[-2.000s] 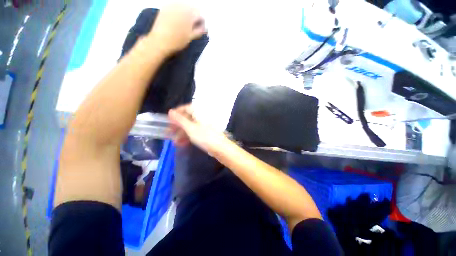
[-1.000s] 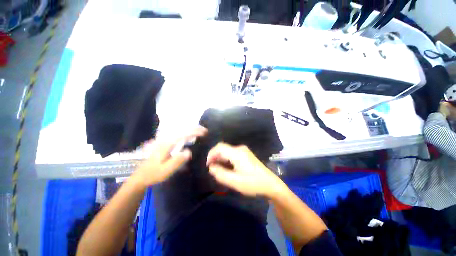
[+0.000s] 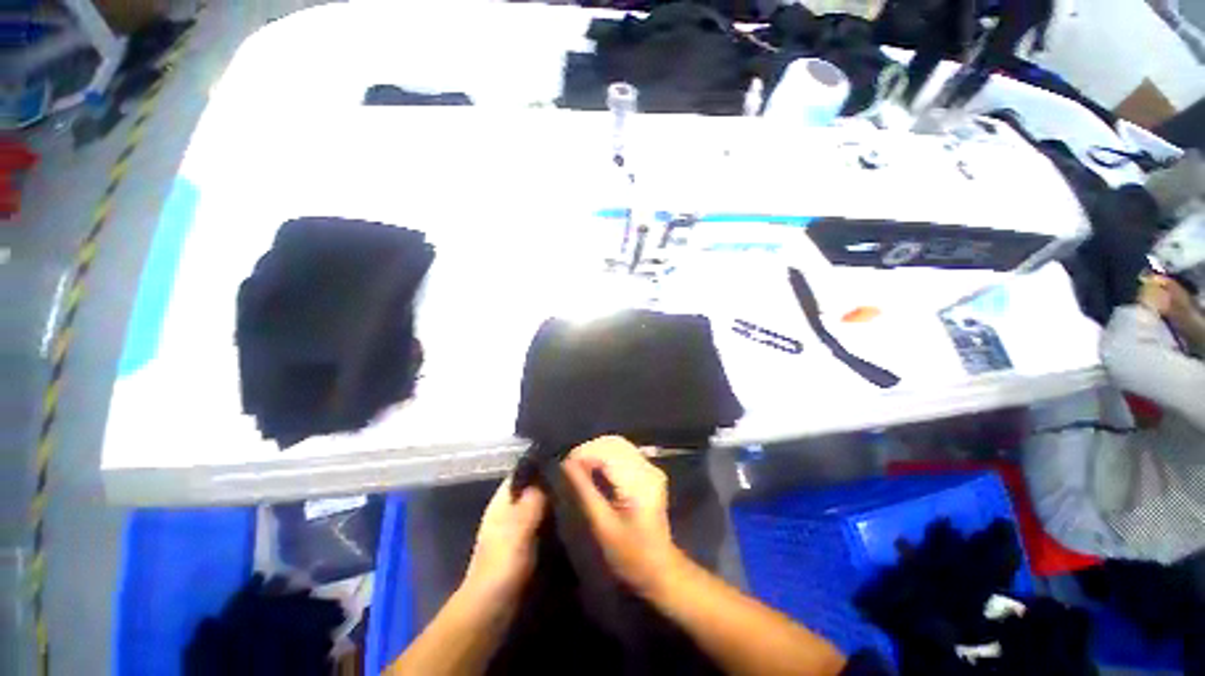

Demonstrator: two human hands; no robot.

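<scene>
My left hand (image 3: 506, 531) and my right hand (image 3: 621, 508) are close together at the table's front edge. They hold a black fabric piece (image 3: 552, 478) between them, against my dark clothing, so its outline is hard to tell. The right stack of black panels (image 3: 628, 379) lies just beyond my hands, below the needle area (image 3: 640, 258). The left stack (image 3: 334, 326) lies on the table with uneven edges.
Black snips (image 3: 768, 336), a black strip (image 3: 835, 330) and an orange tool (image 3: 862, 314) lie right of the stack. Blue crates (image 3: 188, 568) (image 3: 866, 526) with black pieces stand below the table on both sides. A person in a patterned top sits at right.
Both hands have come from the left stack to the front edge by the right stack and now grip a piece together. The camera view has shifted, showing more of the table's back.
</scene>
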